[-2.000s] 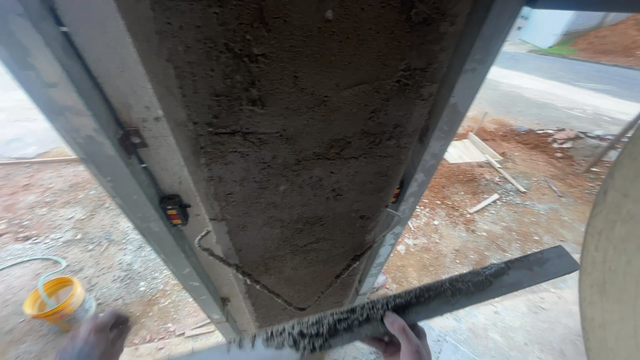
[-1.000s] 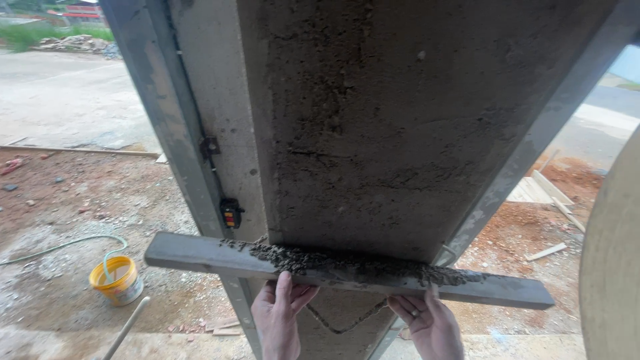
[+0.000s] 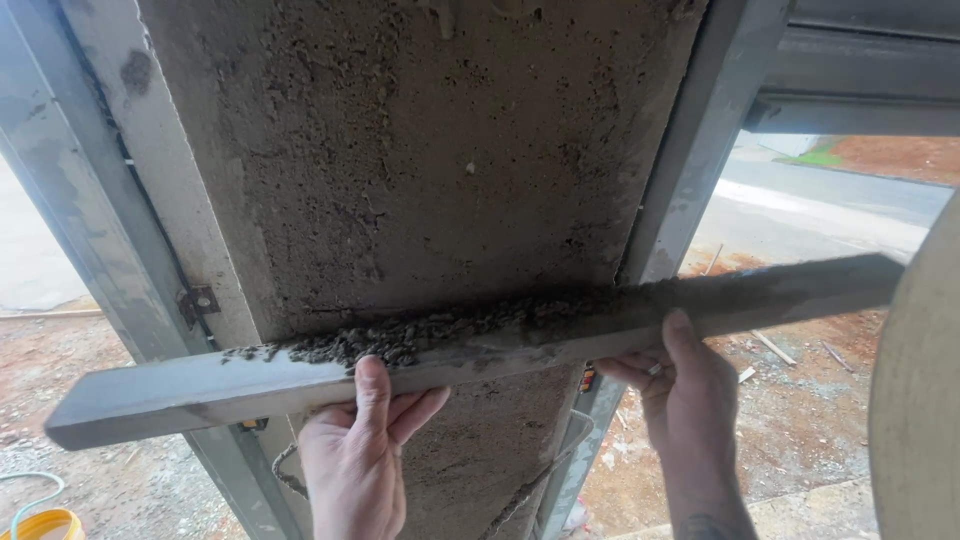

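Note:
My left hand (image 3: 360,442) and my right hand (image 3: 686,382) grip a long grey straightedge bar (image 3: 195,390) from below, thumbs on its near face. The bar lies across a column face of fresh, pitted mortar (image 3: 465,187), its right end tilted higher. Crumbs of wet mortar (image 3: 360,341) are heaped along the bar's top, against the column. A ring shows on my right hand. Below the bar, a mortar-coated cord (image 3: 525,491) hangs across the column.
Metal guide profiles stand along the column's left (image 3: 112,225) and right (image 3: 690,172) sides. A yellow bucket (image 3: 64,521) with a hose (image 3: 37,476) is at lower left. A pale rounded object (image 3: 915,390) borders the right. Sticks and rubble lie on the ground.
Two seconds ago my left hand was off the bar; one second ago both hands held it. Since then, the bar has moved up the column, and its right end has risen relative to its left.

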